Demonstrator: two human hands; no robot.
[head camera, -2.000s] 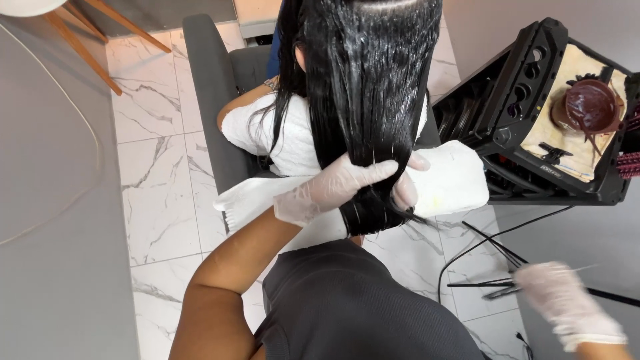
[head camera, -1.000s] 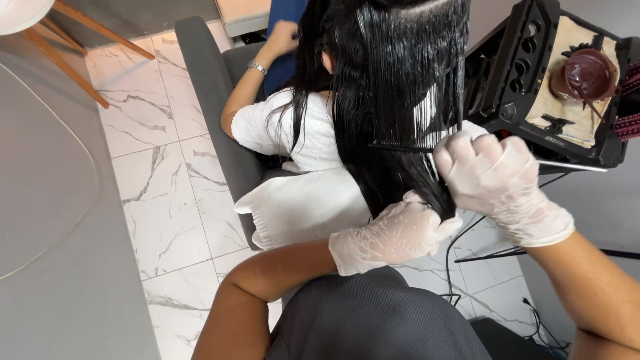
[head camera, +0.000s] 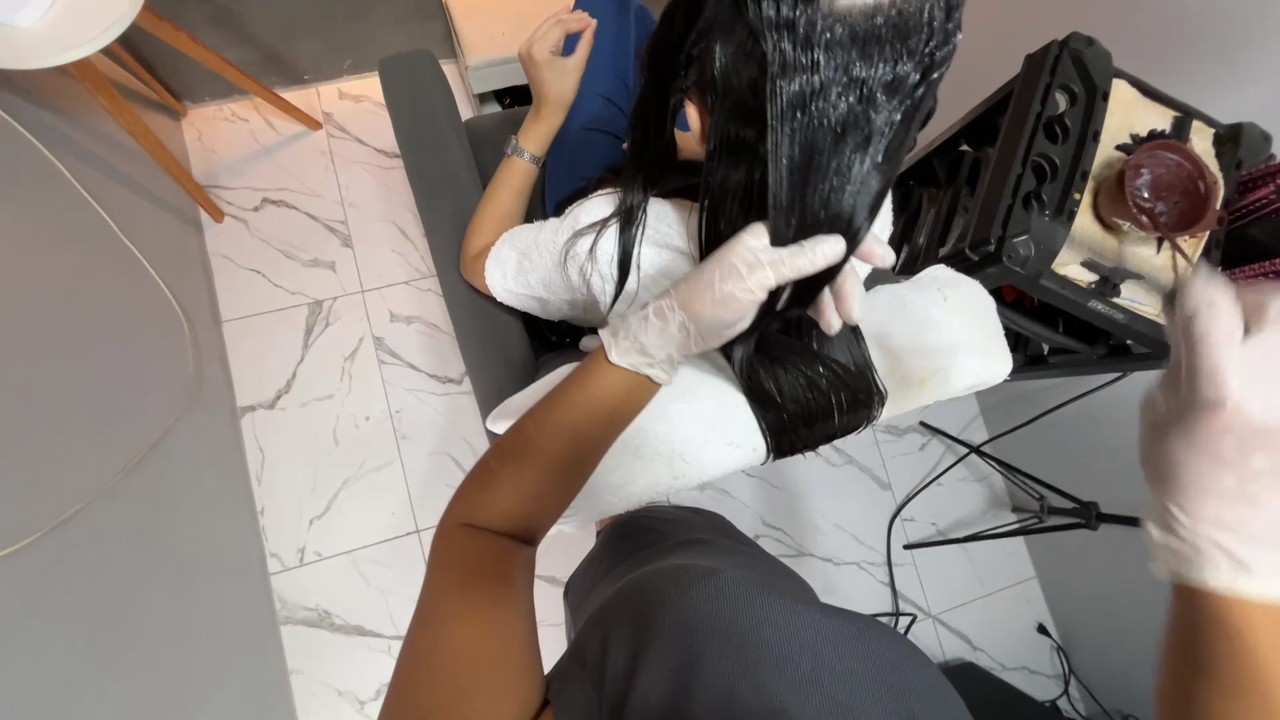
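Note:
My left hand (head camera: 735, 285), in a thin translucent glove, holds a flattened section of long wet black hair (head camera: 835, 150) between its fingers. Streaks of whitish product coat the hair higher up, and its ends (head camera: 815, 395) hang below my hand over a white towel (head camera: 690, 420). At the right edge is my gloved right hand (head camera: 1210, 400), blurred and partly cut off; whether it holds anything cannot be made out. Its fingertips are beside a thin handle that sticks out of a dark red bowl (head camera: 1170, 188). The comb seen earlier is not visible.
A seated person in a white towel (head camera: 590, 260) rests an arm by the grey chair's armrest (head camera: 440, 200). The bowl sits on a black trolley (head camera: 1050, 150) with hair clips. Below are a black tripod stand (head camera: 1045, 510) and cables. A wooden-legged stool (head camera: 150, 100) is upper left.
My right hand has left the hair, where it drew a comb through a second ago, and is now by the bowl. My left hand has moved up the hair section. The seated person's hand is raised.

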